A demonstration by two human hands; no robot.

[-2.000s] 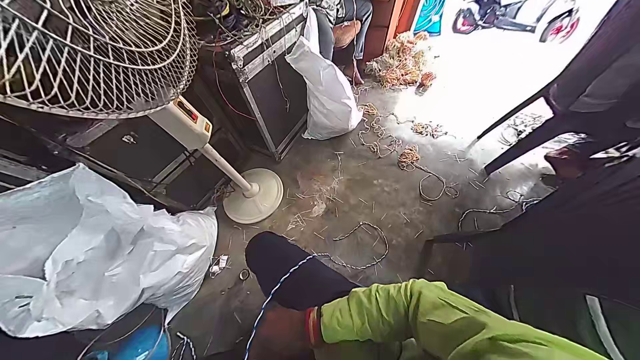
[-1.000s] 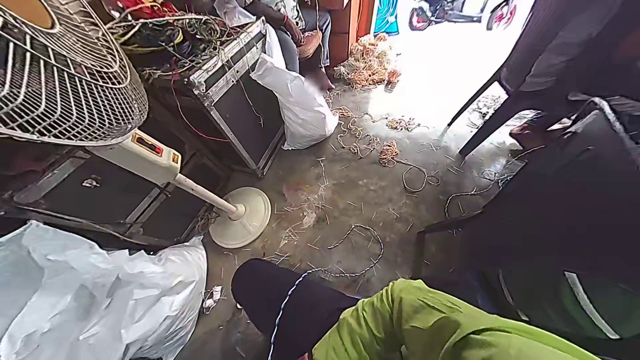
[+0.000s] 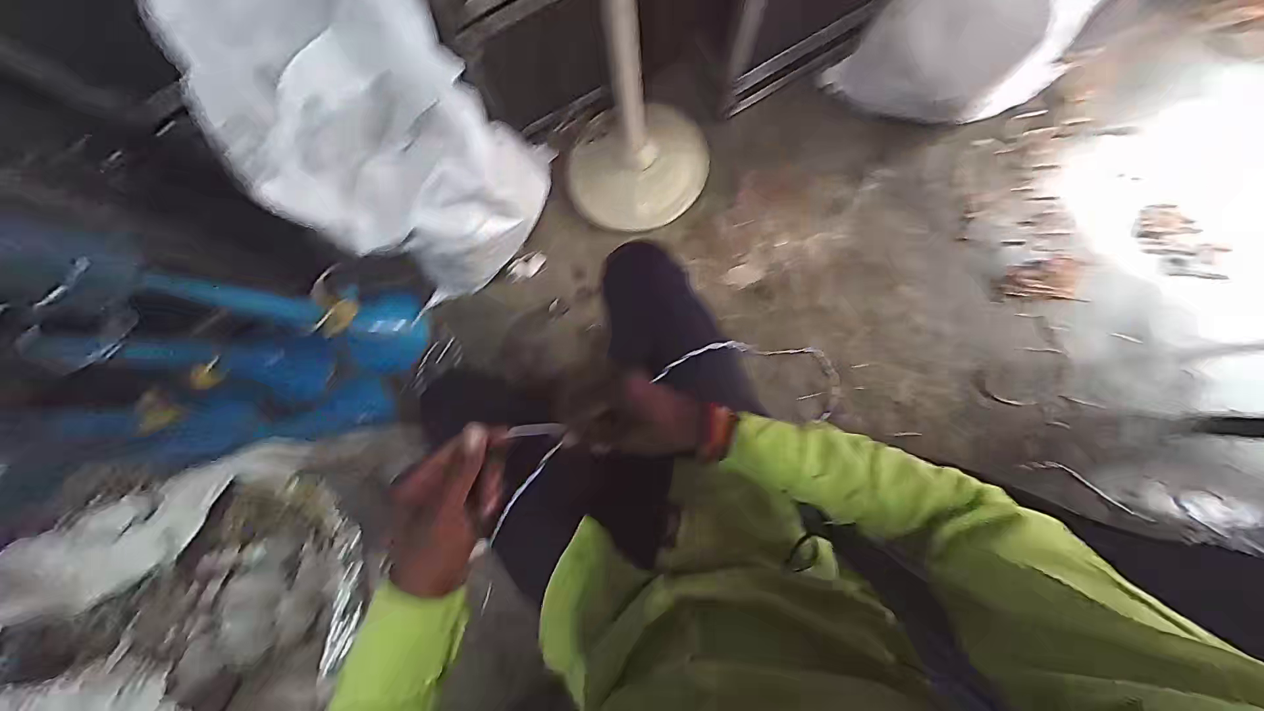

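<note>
My left hand [image 3: 449,509] is at the lower left, its fingers pinched on one end of a short pale strip [image 3: 533,431], which looks like a wire or tie. My right hand [image 3: 642,415], with a red-orange band at the wrist, is just right of the strip's other end, above my dark trouser legs. A twisted white-and-dark wire [image 3: 525,494] runs from near my left hand up to my right hand. It comes out beyond that hand, crosses my knee and loops onto the floor. Motion blur hides the finger details of my right hand.
The round base of a pedestal fan [image 3: 640,173] stands ahead, between a white sack [image 3: 375,128] and another white sack [image 3: 948,59]. Blue objects [image 3: 286,365] lie at the left, above a heap of blurred scrap [image 3: 247,563]. Wire bits [image 3: 1042,276] litter the floor.
The view has swung down and left. My left hand, out of view before, now shows with the pale strip in its fingers. My right hand, hidden a second ago, shows again.
</note>
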